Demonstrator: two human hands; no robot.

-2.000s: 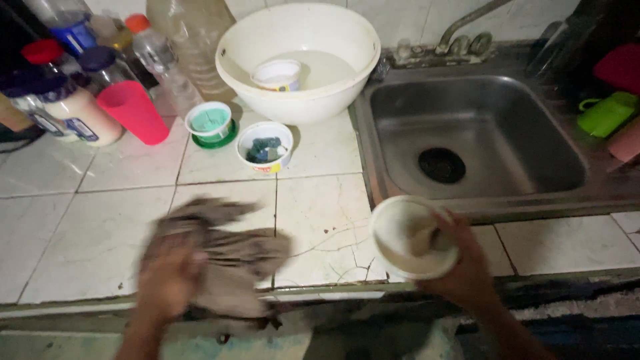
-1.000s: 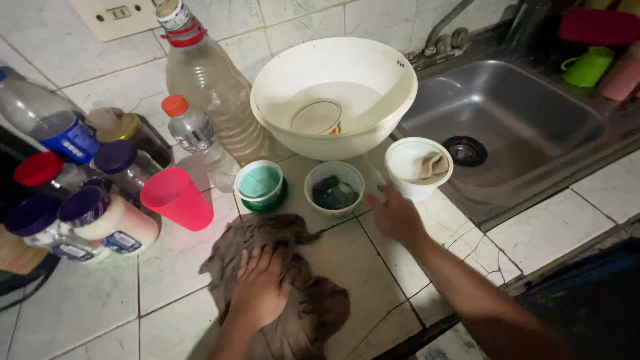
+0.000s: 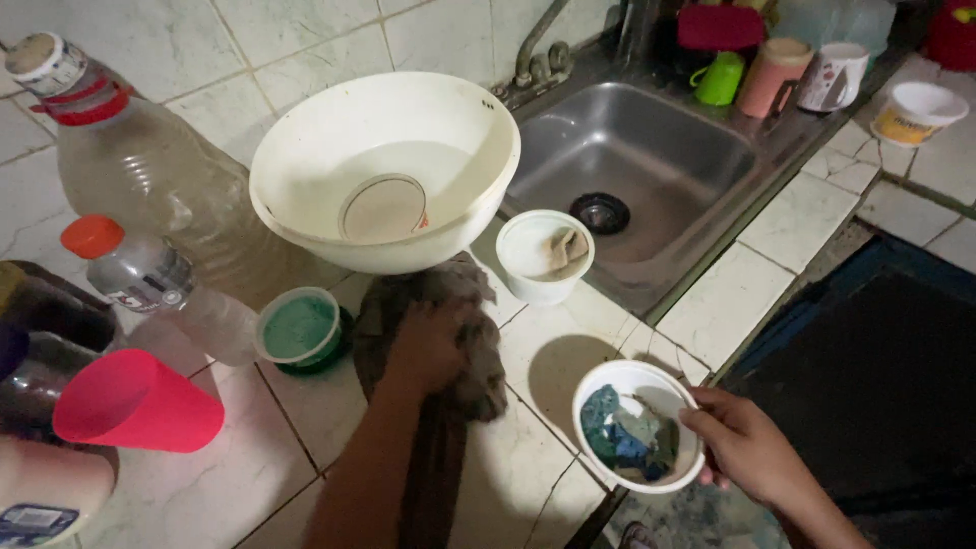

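Observation:
My left hand [image 3: 431, 343] presses on a crumpled brown cloth [image 3: 480, 374] on the tiled counter, in front of a large white plastic basin [image 3: 457, 236]. Water and a round container [image 3: 381, 210] are in the basin. My right hand [image 3: 732, 438] grips the rim of a white tub [image 3: 583, 431] with blue-green scraps inside, held at the counter's front edge. Between basin and sink stands another white tub [image 3: 537, 282] with a beige piece of cloth in it. A small tub of green paste [image 3: 300, 328] is left of the brown cloth.
A steel sink [image 3: 671, 160] with a faucet [image 3: 534, 46] lies beyond the tubs. At left are a pink cup [image 3: 145, 404], an orange-capped bottle [image 3: 168, 282], a large water bottle [image 3: 175, 175] and jars. Several cups stand behind the sink, including a green mug [image 3: 718, 78]. The counter edge runs diagonally at right.
My right hand has taken hold of the tub with blue-green scraps, which stood beside the green tub. The tub with beige cloth, earlier in my right hand, now stands released. The brown cloth has moved toward the basin.

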